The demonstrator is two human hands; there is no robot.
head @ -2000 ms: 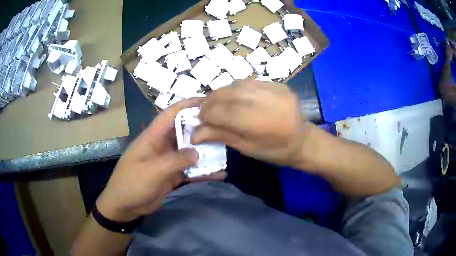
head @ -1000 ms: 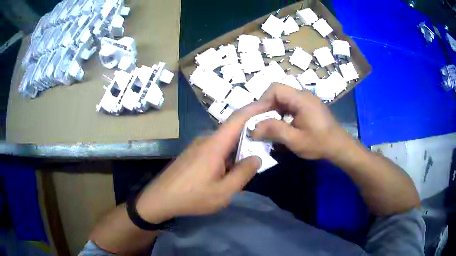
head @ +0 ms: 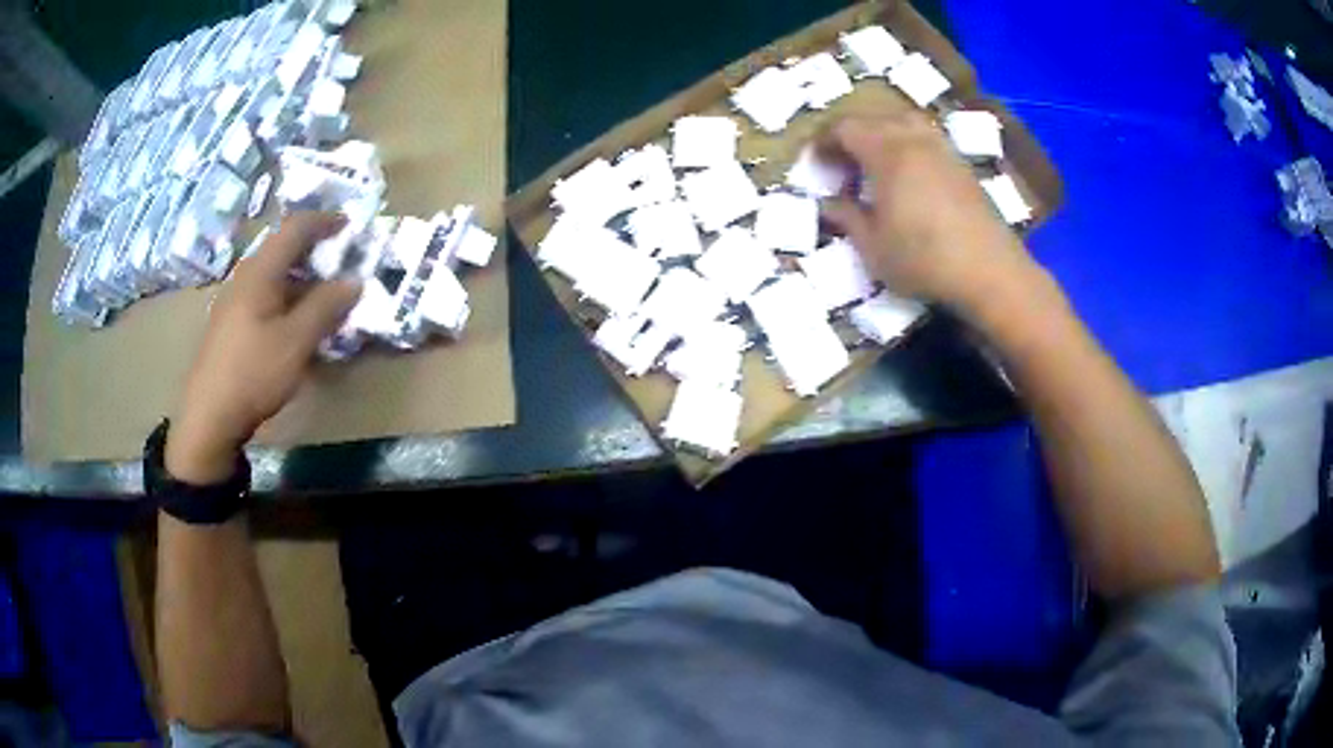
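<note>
My left hand (head: 271, 329) is at the near end of the white housings (head: 424, 278) on the cardboard sheet (head: 439, 395). Its fingers are around a white housing (head: 339, 252); whether it grips it or has let it go is unclear. My right hand (head: 914, 212) is over the shallow cardboard tray (head: 643, 383). Its thumb and fingers are on a small white insert (head: 816, 171). Many loose white inserts (head: 709, 417) lie in the tray, some with short metal prongs.
Tight rows of white housings (head: 146, 176) stand at the far left of the cardboard sheet. A blue sheet (head: 1111, 249) with small white pieces (head: 1305, 193) lies to the right. The dark bench has a metal front edge (head: 395, 459). A pale spotted sheet (head: 1243, 453) is at right.
My hands, together around a white housing before, have moved apart. The left went left to the housings on the cardboard; the right reached into the tray. The tray sits turned and nearer the bench edge.
</note>
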